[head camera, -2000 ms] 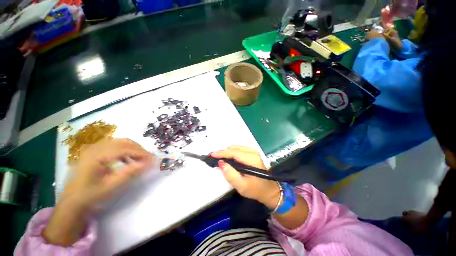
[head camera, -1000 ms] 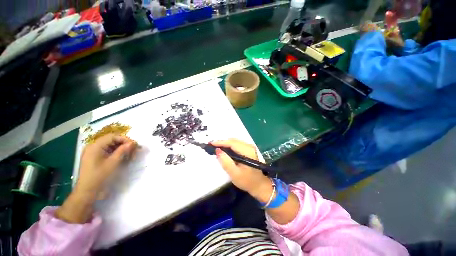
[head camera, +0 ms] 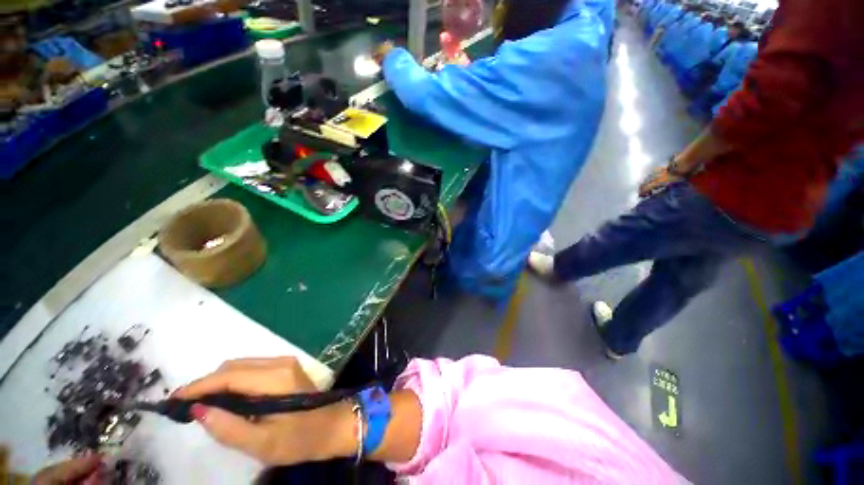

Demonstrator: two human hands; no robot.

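Note:
My right hand (head camera: 261,412) holds the black soldering iron (head camera: 237,404) like a pen, its tip pointing left over the pile of small dark components (head camera: 99,384) on the white board (head camera: 204,332). A blue band is on my right wrist. My left hand (head camera: 71,471) is cut off by the lower left edge; only blurred fingertips show beside the dark pile, and whether they hold anything cannot be told.
A thick tan ring (head camera: 213,243) stands beyond the board. Behind it are a green tray (head camera: 327,214) with tools, a black fan (head camera: 396,197) and a clear bottle (head camera: 272,76). A person in blue (head camera: 540,123) works at the bench; another in red (head camera: 796,114) stands in the aisle.
The view has swung to the right, so the board sits lower left and the aisle shows. The gold pile and solder spool have left view. My left hand is now mostly out of frame.

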